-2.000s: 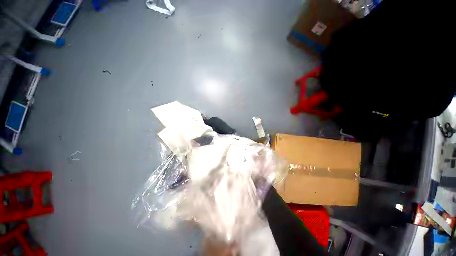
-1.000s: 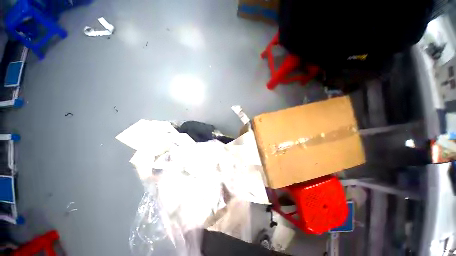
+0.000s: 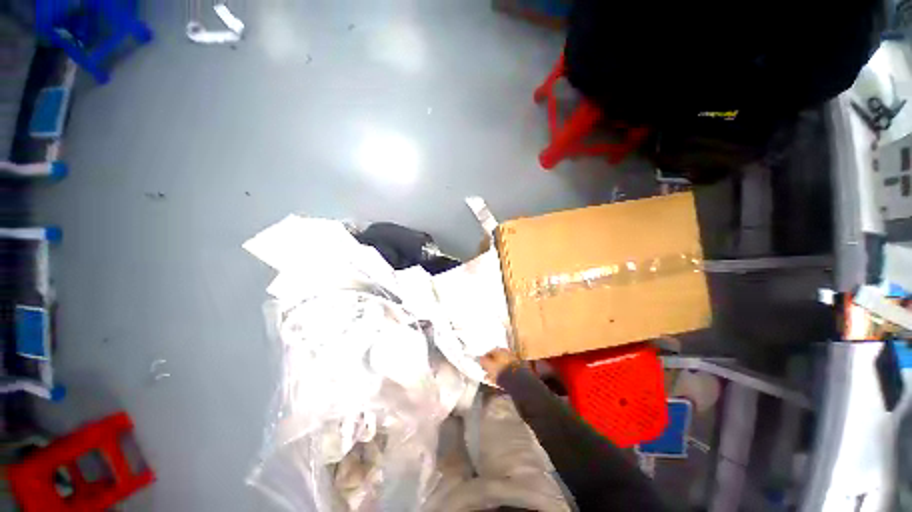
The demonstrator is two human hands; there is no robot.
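White cut pieces [image 3: 320,262] lie heaped and overlapping on the floor in front of my knees, beside the carton. A shiny clear plastic bag [image 3: 285,430] lies around and over the pale pieces at the lower left. My right hand [image 3: 498,364], in a dark sleeve, is at the edge of a white sheet [image 3: 470,300] by the carton's lower left corner. It is small and blurred, so its grip is unclear. My left hand is not visible. A dark fabric piece [image 3: 402,245] lies behind the white pieces.
A taped cardboard box [image 3: 605,275] stands by a red plastic stool [image 3: 625,395]. A person in black [image 3: 720,60] sits at the upper right. The sewing table's edge [image 3: 850,200] runs down the right, with scissors [image 3: 878,113]. Another red stool [image 3: 85,465] is lower left.
My right hand has come into view by the carton. The white pieces beside the carton have shifted, and my legs now show below. The plastic bag looks more spread at the lower left.
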